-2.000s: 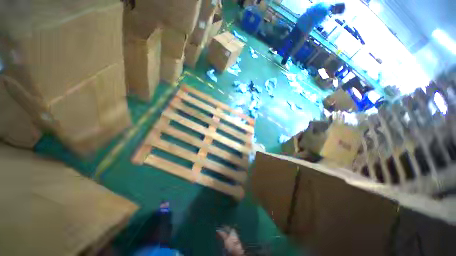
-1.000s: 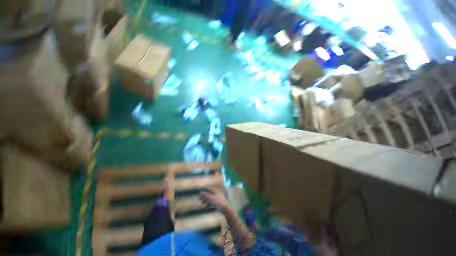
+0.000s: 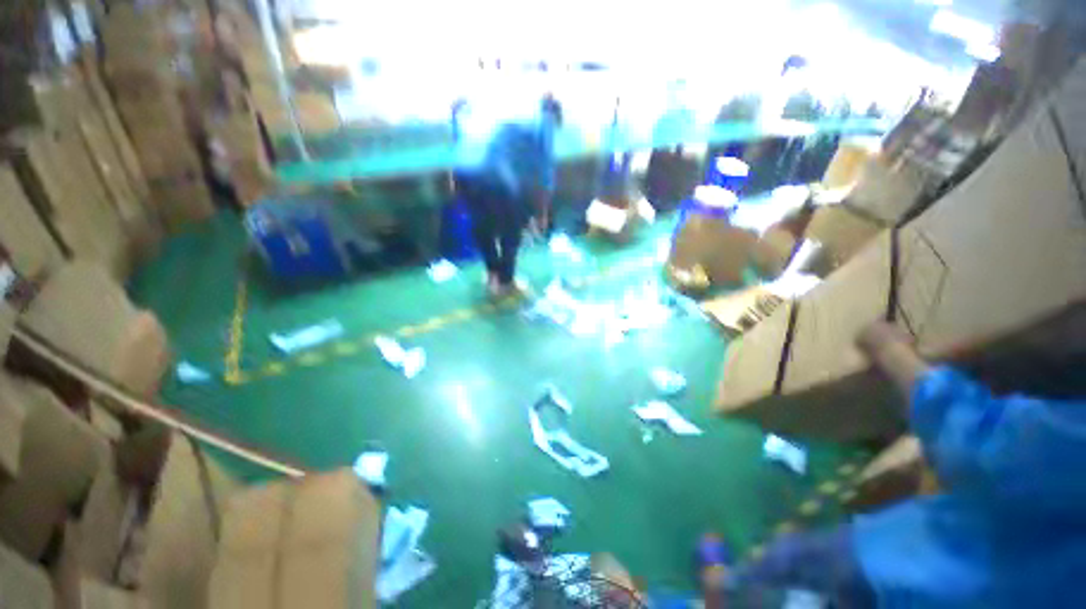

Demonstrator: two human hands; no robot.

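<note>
A long brown carton (image 3: 840,330) with dark straps or bands across it slants along the right side. My right hand (image 3: 887,347), bare with a blue sleeve, is at its near side and appears to grip it; the fingers are blurred. My left hand cannot be made out. My blue jacket and a leg show at the lower right.
A person in blue (image 3: 506,179) stands by a long green bench (image 3: 381,165). A blue bin (image 3: 295,242) is beneath it. Cartons (image 3: 292,541) are piled at left. White-blue scraps (image 3: 566,446) litter the green floor (image 3: 298,416). Open cartons (image 3: 711,248) lie at right.
The view has swung, bringing the bench and person to the centre. The pallet has left the picture. The long carton remains at right, now slanting up towards the upper right.
</note>
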